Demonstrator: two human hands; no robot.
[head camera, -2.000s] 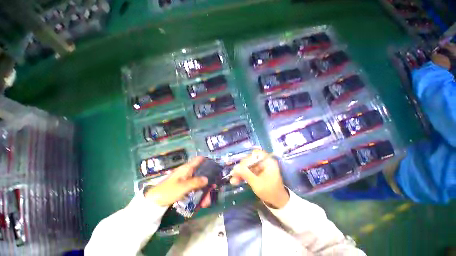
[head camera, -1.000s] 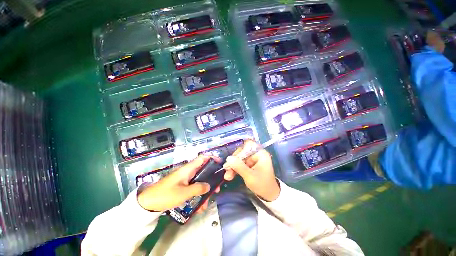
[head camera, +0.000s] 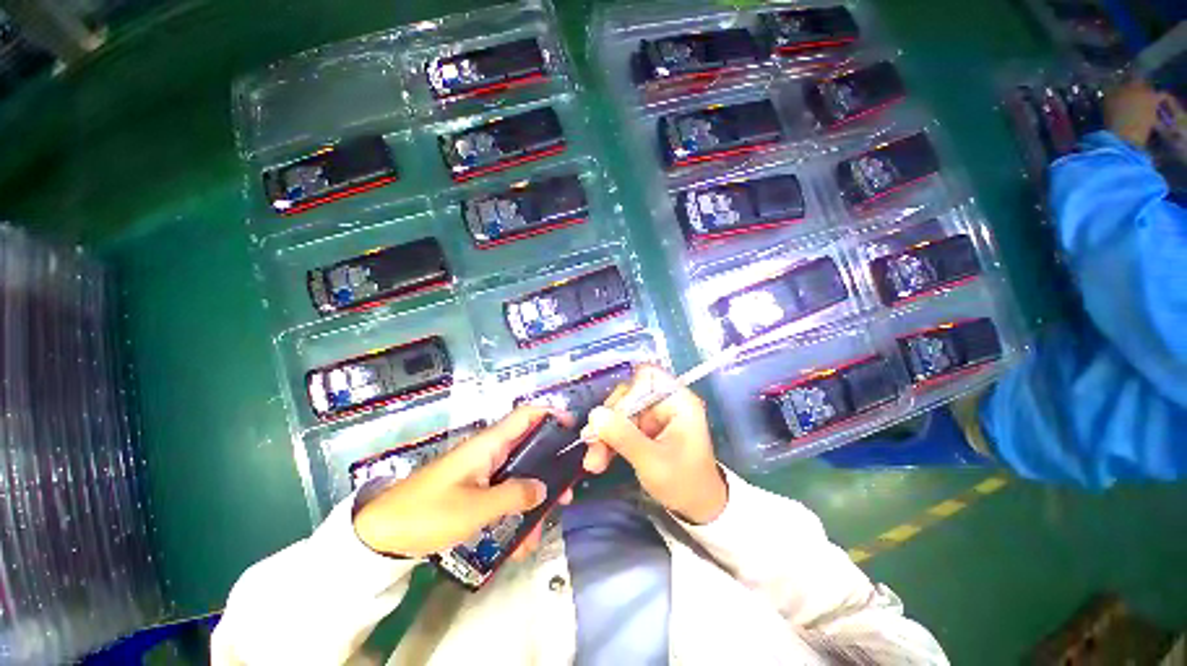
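Observation:
My left hand (head camera: 449, 501) grips a black phone body (head camera: 536, 458) at the lower centre. Its silvery-blue electronics end points down towards my coat and its plain black end points up to the right. My right hand (head camera: 661, 449) holds a thin pale stick-like tool (head camera: 690, 377), perhaps tweezers. The tool's tip is at the plain black end of the phone; whether it touches cannot be told. No small part can be made out at the tip. The left clear blister tray (head camera: 319, 104) holds several phones, with its upper-left pocket empty. My hands cover its near end.
A second clear tray (head camera: 781, 449) with phones lies to the right. A tall stack of clear trays (head camera: 65, 429) stands at the left edge. A person's blue sleeves (head camera: 1119, 260) and hands are at the right. A yellow floor line (head camera: 924, 520) shows at the lower right.
Since two seconds ago the view has shifted, so the trays sit higher and further left. The phone and both hands keep nearly the same pose. The other person's upper arm has shifted slightly.

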